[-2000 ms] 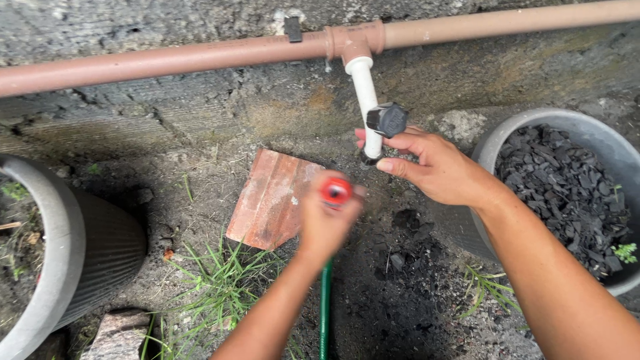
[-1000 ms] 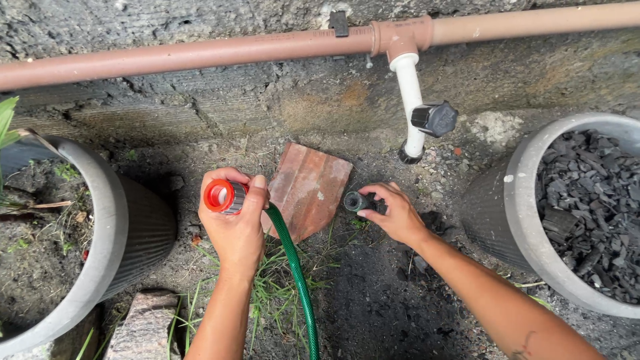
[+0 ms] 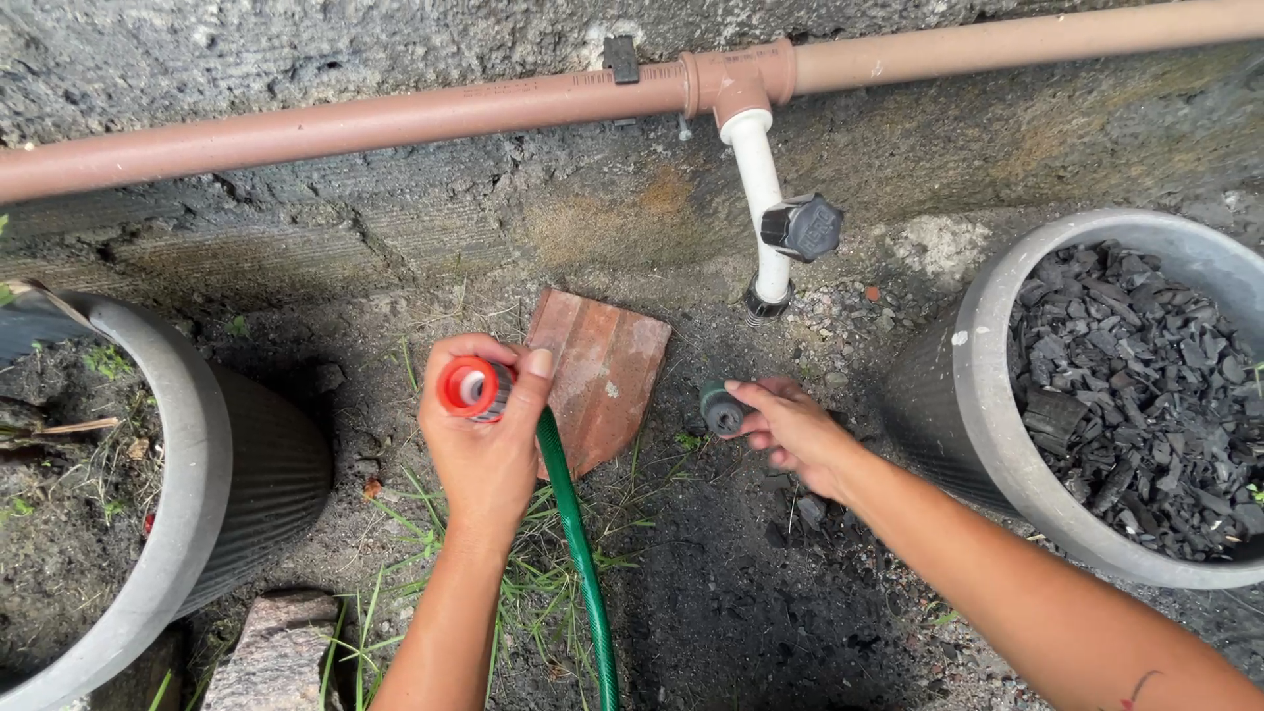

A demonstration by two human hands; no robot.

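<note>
My left hand point(image 3: 486, 444) is closed around a red-collared hose connector point(image 3: 475, 387); a green garden hose point(image 3: 583, 553) runs down beside it. Between thumb and fingers, my right hand point(image 3: 795, 430) holds a small dark threaded plastic fitting point(image 3: 723, 409), its end facing up. Above that hand, a white plastic tap point(image 3: 758, 188) with a black knob point(image 3: 805, 227) drops from the tee of a reddish-brown pipe point(image 3: 741, 81). The tap's outlet point(image 3: 768, 298) has a black threaded end. My left fingertips overlap a broken clay tile point(image 3: 602, 380) in view.
A grey planter point(image 3: 188, 464) with soil stands at the left, another grey planter point(image 3: 978, 365) with black charcoal pieces point(image 3: 1136, 395) at the right. A rough wall point(image 3: 395, 227) runs behind. Grass point(image 3: 543, 592) grows near the hose, and a stone block point(image 3: 276, 652) lies lower left.
My right hand was at the tap's outlet two seconds ago; it has come away down and left, now holding the dark fitting. My left hand has moved leftward with the red-collared connector.
</note>
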